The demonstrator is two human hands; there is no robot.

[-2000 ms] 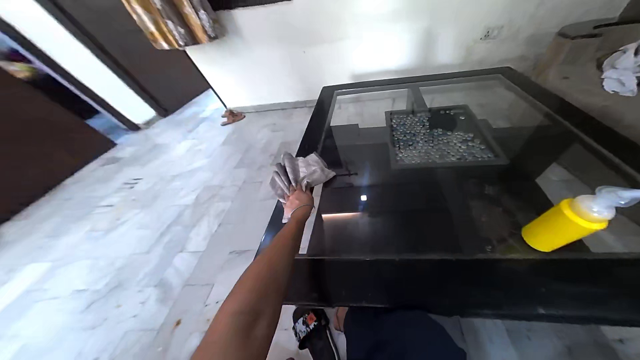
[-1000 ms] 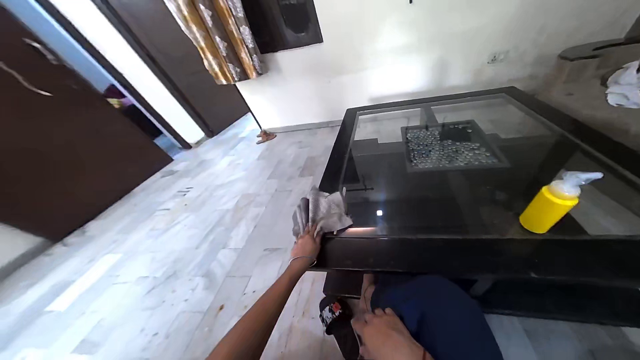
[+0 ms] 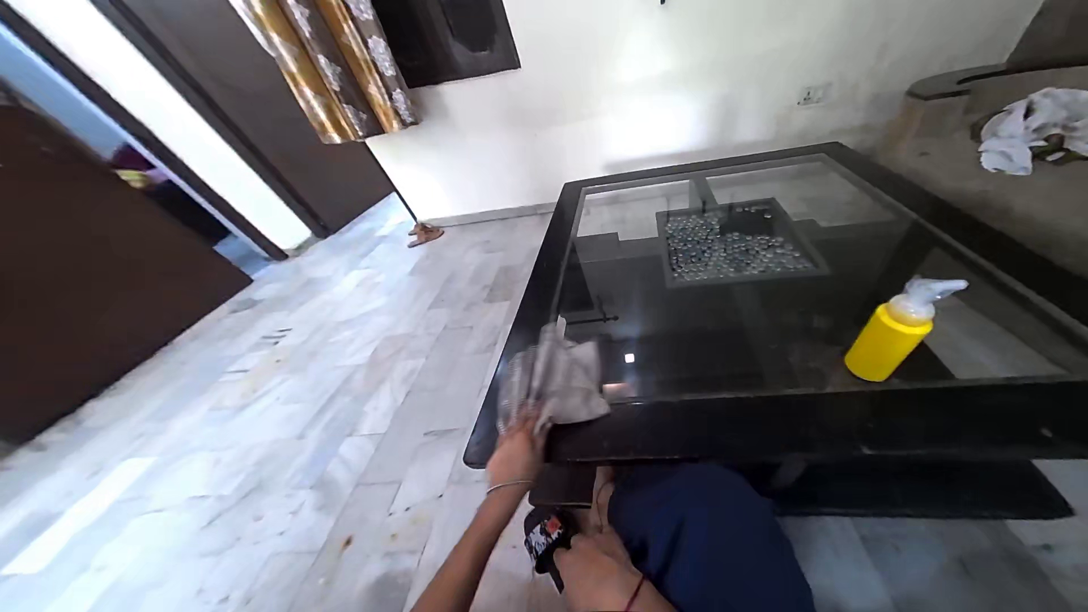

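Note:
My left hand [image 3: 517,450], with a thin bangle at the wrist, is on a grey cloth [image 3: 565,378] at the near left corner of a black-framed glass-topped table [image 3: 722,429]. The cloth is blurred and spreads over the frame and the glass edge. My right hand [image 3: 595,565], with a red thread at the wrist, is low beside my leg, by a black slipper [image 3: 548,535]; its fingers are partly hidden. A yellow spray bottle [image 3: 888,340] with a clear top stands on the glass at the right.
A tray of glass pebbles [image 3: 731,246] shows under the glass. Beyond the table is a white wall with a socket [image 3: 812,94]. A patterned curtain [image 3: 340,68] hangs at the upper left, above a mop [image 3: 424,234]. White cloth [image 3: 1028,132] lies on a seat at the right.
My left hand and the cloth have moved along the table's left edge to the near corner. My right hand, unseen two seconds ago, is now in view by my leg.

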